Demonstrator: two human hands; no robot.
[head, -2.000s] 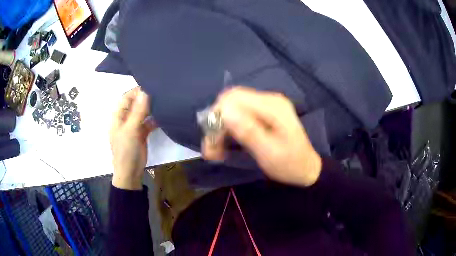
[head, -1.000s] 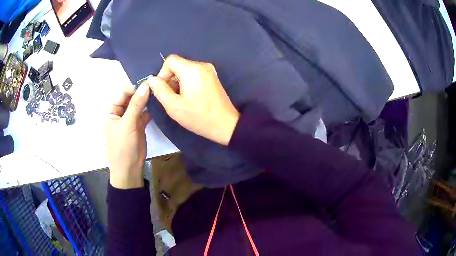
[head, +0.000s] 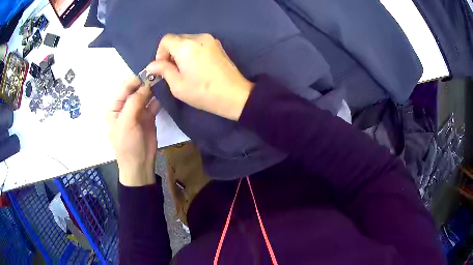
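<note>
The dark navy-grey coat (head: 233, 46) lies over the white table and hangs down to the lap. A small metal snap fastener (head: 150, 77) sits at the coat's left edge, between the fingertips of both hands. My left hand (head: 134, 121) pinches the coat edge and the fastener from the left and below. My right hand (head: 202, 72) has thumb and forefinger closed at the fastener's upper right side. A needle or thread cannot be made out in the right fingers.
A pile of silvery pieces (head: 52, 98) and dark squares (head: 39, 67) lie on the white table (head: 98, 150) at left. A tin of brassy pieces (head: 13, 77) and a phone (head: 67, 10) stand beyond. Blue mesh crates (head: 57, 222) are below; dark garments at right.
My right hand has moved left from over the coat to the fastener at the edge, beside my left hand. Over the last second both hands stay there, and the fastener's face now shows.
</note>
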